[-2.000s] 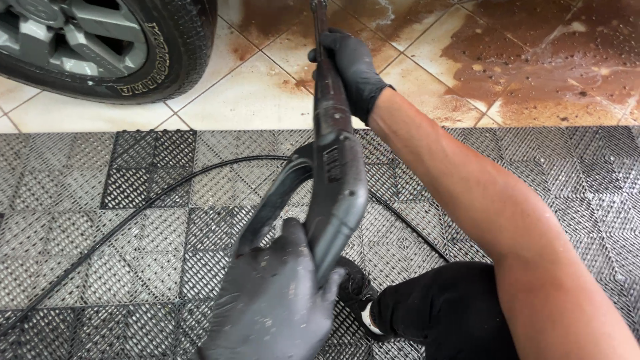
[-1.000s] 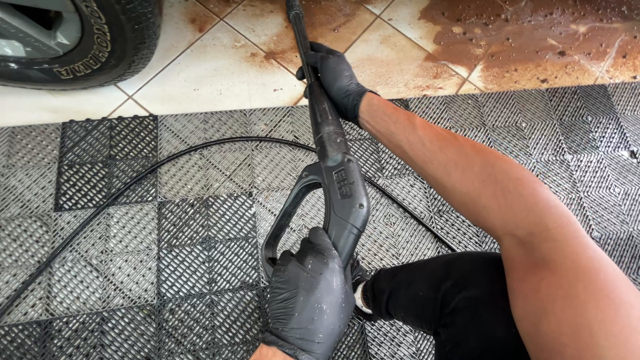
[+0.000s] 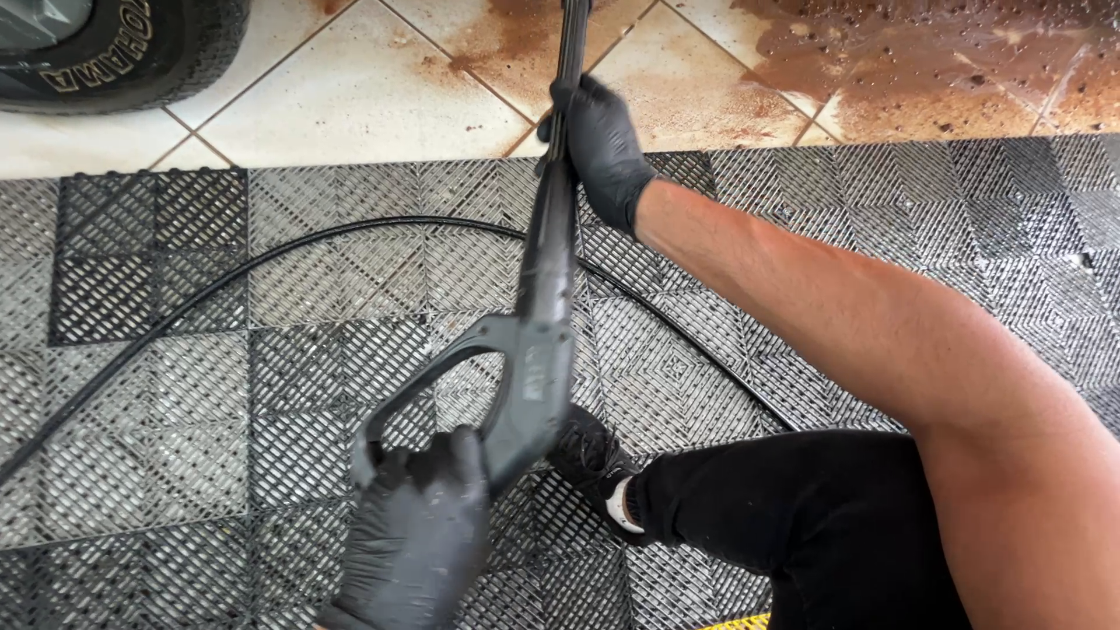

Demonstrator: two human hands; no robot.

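Note:
A black and grey pressure washer spray gun [image 3: 538,367] runs up the middle of the view, its lance [image 3: 573,44] pointing away and cut off by the top edge. My left hand [image 3: 420,516], in a black glove, is closed round the lower end of the gun's looped handle. Further up, my right hand [image 3: 599,140], gloved in black too, grips the lance where it meets the gun body. The fingers of my left hand are partly hidden behind the handle, and the trigger cannot be made out.
A black hose [image 3: 394,220] arcs over the grey slatted floor tiles [image 3: 341,367]. Beyond them lie cream tiles [image 3: 376,96] with wet brown mud [image 3: 919,70]. A car tyre [image 3: 175,61] stands at upper left. My black shoe [image 3: 595,455] and leg are at lower right.
The gun's lance, angled up to the left one second ago, now points nearly straight up or slightly right. Both hands keep their hold on the gun.

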